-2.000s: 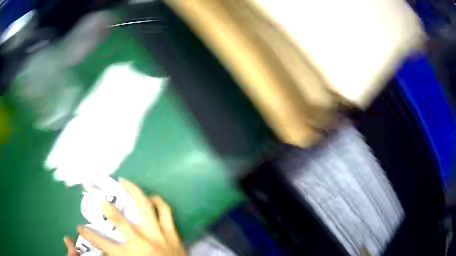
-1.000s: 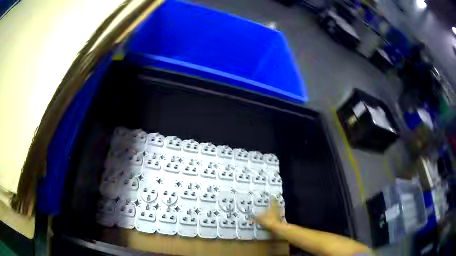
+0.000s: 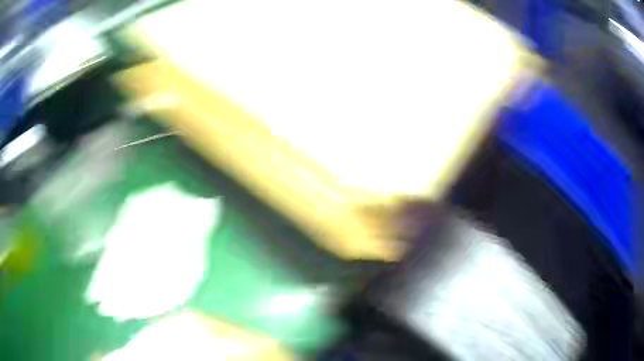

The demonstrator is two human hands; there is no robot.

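Note:
The view is strongly blurred. A skin-coloured shape, seemingly my right hand [image 3: 247, 342], is cut off by the bottom edge. It lies against a bright white patch [image 3: 166, 342], whose outline is too washed out to name; whether the hand grips it cannot be told. My left hand cannot be made out. A limp white work glove [image 3: 159, 254] lies on the green bench [image 3: 247, 282] just beyond the hand. White plug adapters [image 3: 494, 303] show as a blurred pale block inside the black tote [image 3: 544, 233] at the lower right.
A thick stack of cardboard sheets [image 3: 261, 162] with a glaring pale top fills the upper middle. A blue tote [image 3: 572, 162] stands at the right, beyond the black tote. Pale blurred items [image 3: 85, 169] and a yellow one [image 3: 21, 250] are at the left.
The view has swung from the black tote back to the bench. The hand that reached onto the adapters in the tote is now seemingly at the bench's near edge, beside the white patch.

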